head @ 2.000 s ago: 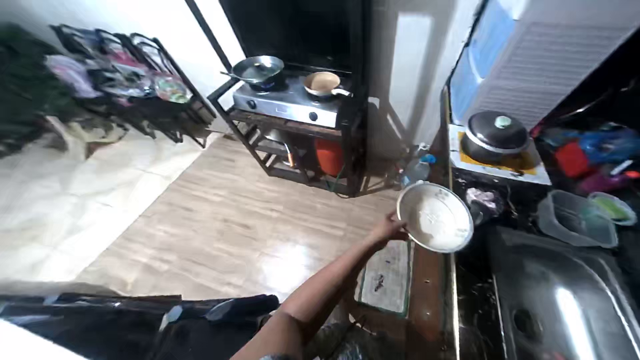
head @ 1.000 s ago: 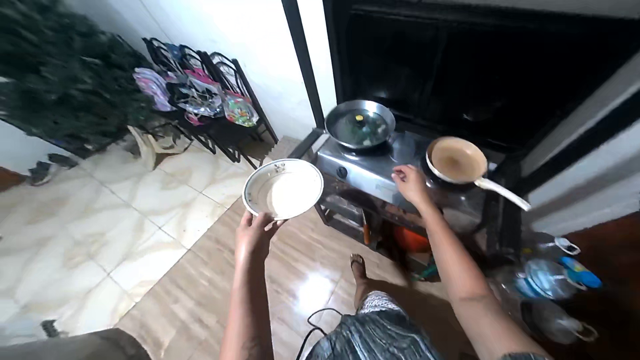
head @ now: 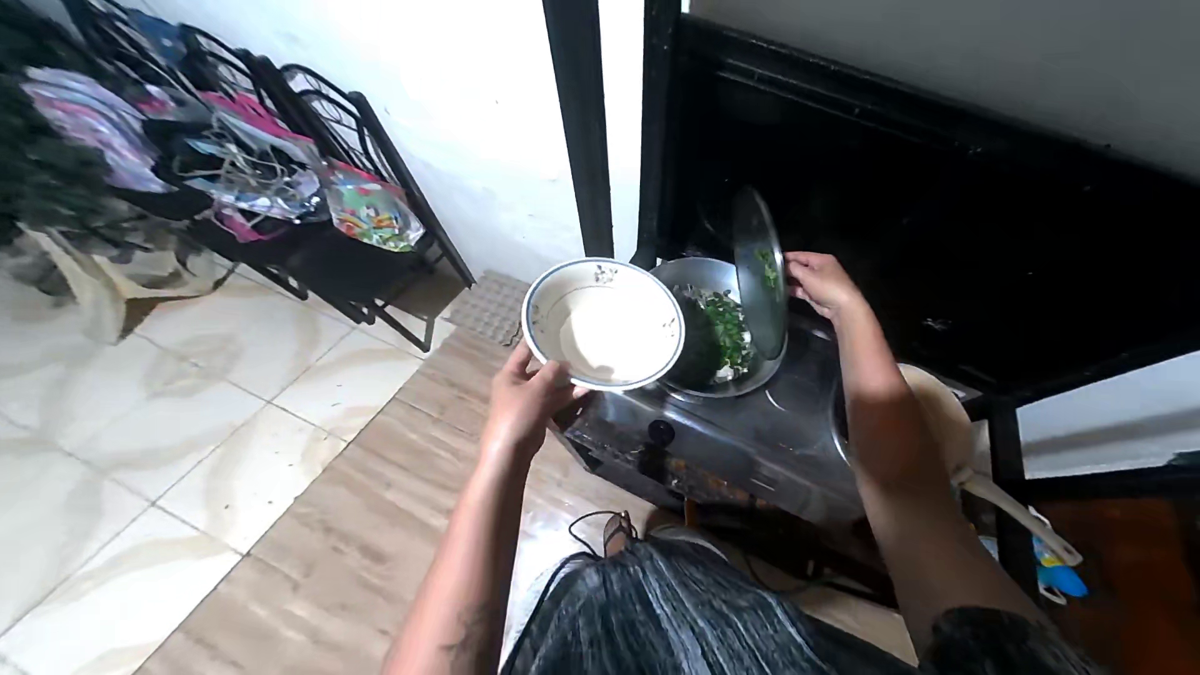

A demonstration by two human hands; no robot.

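Observation:
My left hand (head: 532, 394) grips the near rim of a white bowl (head: 605, 323) with a blue edge and a floral pattern; pale contents lie inside. Just right of the bowl, a metal pan (head: 708, 272) sits on the gas stove (head: 741, 441), with chopped green leaves (head: 727, 328) and paler bits in it. My right hand (head: 820, 281) holds a glass lid (head: 761, 281) tilted nearly upright over the pan's right side. The bowl hides part of the pan's left edge.
Right of the pan, partly behind my right forearm, stands a frying pan (head: 937, 412) with a pale handle. A black metal frame (head: 583, 122) rises behind the stove. Folding chairs (head: 281, 253) loaded with bags stand at the left. Plastic bottles are at the lower right.
My right hand, empty above the stove a second ago, now holds the glass lid, lifted off the pan. My left hand has brought the bowl beside the pan. The view has moved closer to the stove.

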